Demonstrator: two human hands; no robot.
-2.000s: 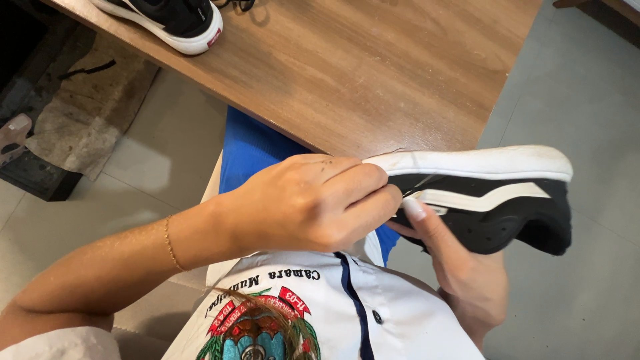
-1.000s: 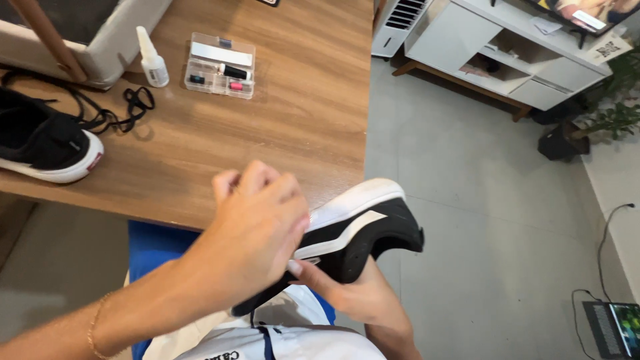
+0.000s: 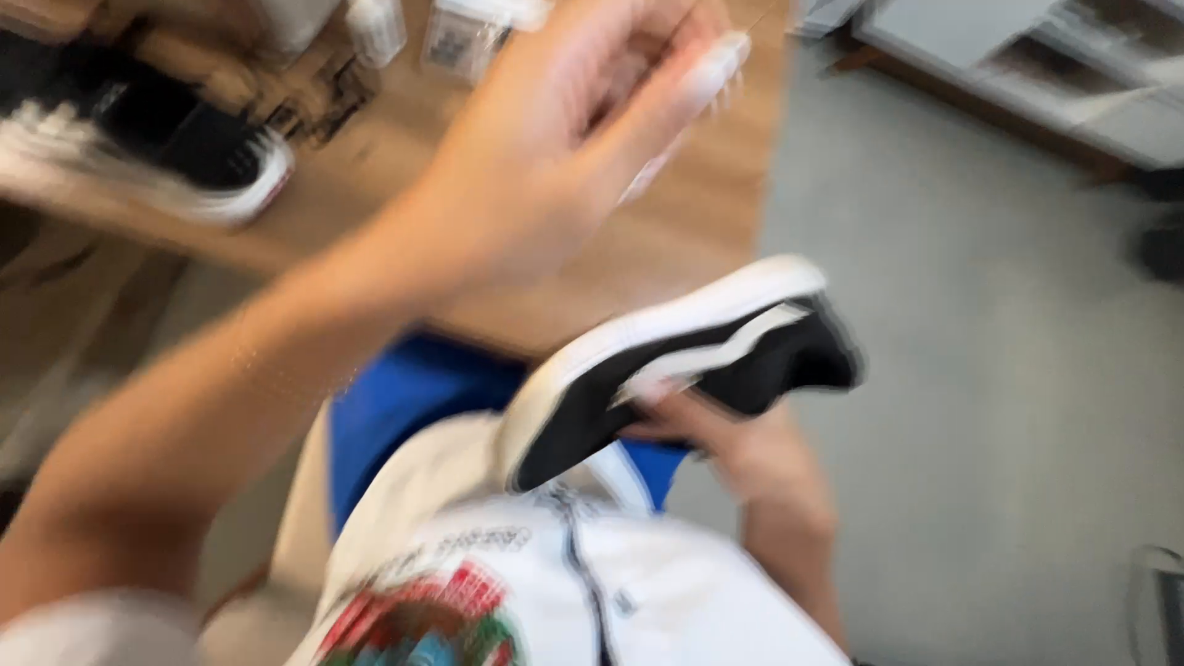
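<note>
My left hand point(image 3: 601, 120), blurred, is raised over the wooden table point(image 3: 684, 222), with thumb and fingers pinched together. A faint thin strand, perhaps thread or a needle, shows at its fingertips. Below and to the right, my right hand point(image 3: 731, 430) holds a black sneaker point(image 3: 592, 398) from beneath, thumb on its white side stripe point(image 3: 712, 356). The sneaker lies on its side in the air, its white sole edge point(image 3: 638, 319) facing the table. Whether a strand runs to the shoe cannot be told.
Another black sneaker point(image 3: 176, 139) rests at the table's left, beside black laces point(image 3: 338, 97). Behind are a white bottle point(image 3: 376, 32) and a clear case point(image 3: 458, 42). A white cabinet point(image 3: 971, 37) stands upper right, beyond grey floor point(image 3: 943, 324).
My left hand has moved away from the sneaker, up over the table; one second ago it was at the shoe's side. My right hand still holds the shoe. The view has shifted.
</note>
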